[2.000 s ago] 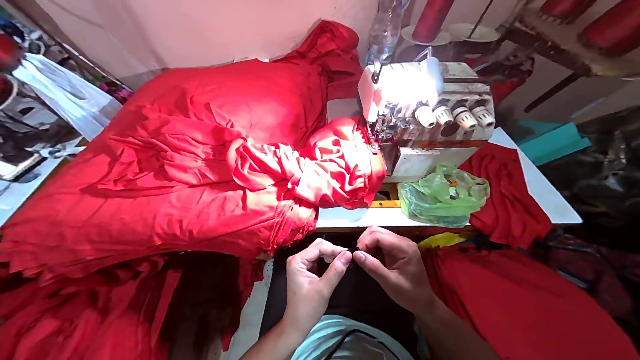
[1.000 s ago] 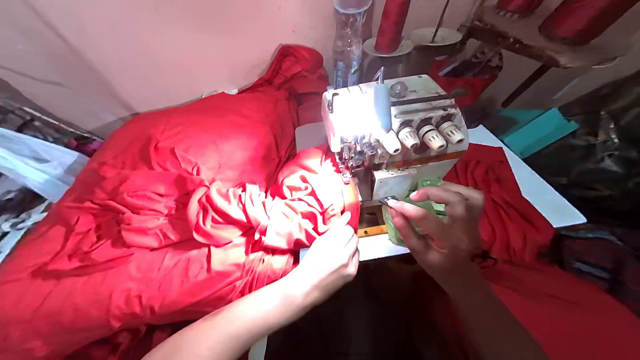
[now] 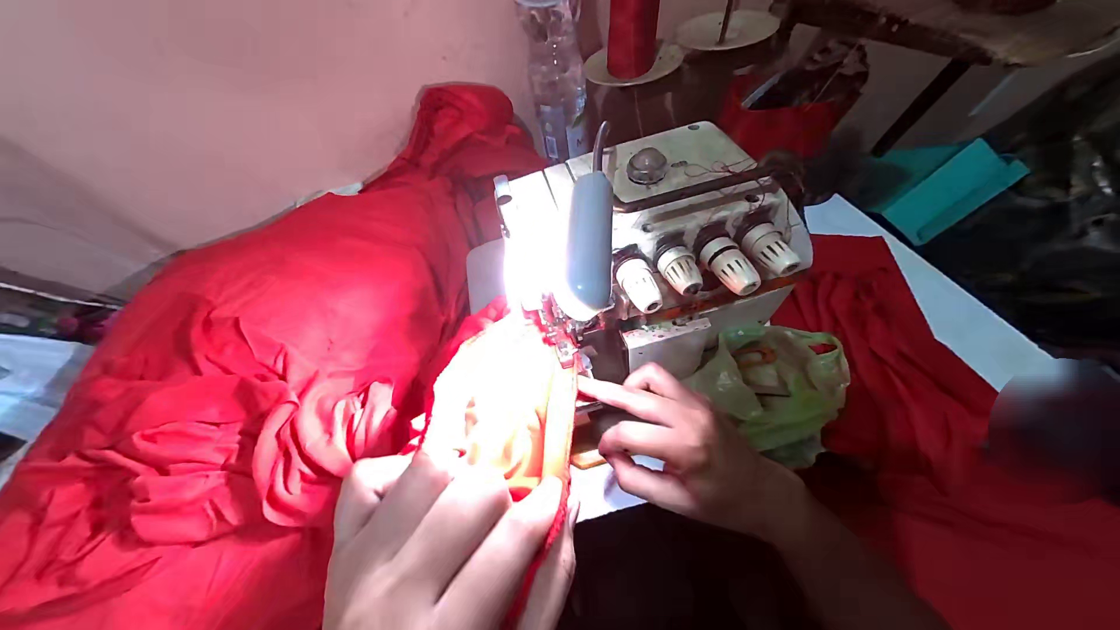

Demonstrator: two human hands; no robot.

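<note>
A white overlock sewing machine (image 3: pixel 691 210) stands at the centre, its needle area lit by a very bright lamp. Red fabric (image 3: pixel 516 420) runs from under the presser foot toward me, its lit part washed out. My left hand (image 3: pixel 455 534) grips this fabric and its folded edge in front of the foot. My right hand (image 3: pixel 674 437) is beside the foot, index finger extended to the fabric's edge and the other fingers bent; nothing shows held in it. A blue-grey lamp housing (image 3: pixel 591 241) hangs over the machine's front.
A large heap of red fabric (image 3: pixel 289 289) lies at the left. A green plastic bag (image 3: pixel 779 385) sits right of the machine, beside more red cloth (image 3: pixel 866 324) on the white tabletop (image 3: pixel 962 306). Behind stand a plastic bottle (image 3: pixel 556 79) and a red thread cone (image 3: pixel 632 39).
Two seconds ago both hands were together near my lap; both have since moved to the machine. The small dark item seen in my right fingers one second ago no longer shows. The view has moved closer.
</note>
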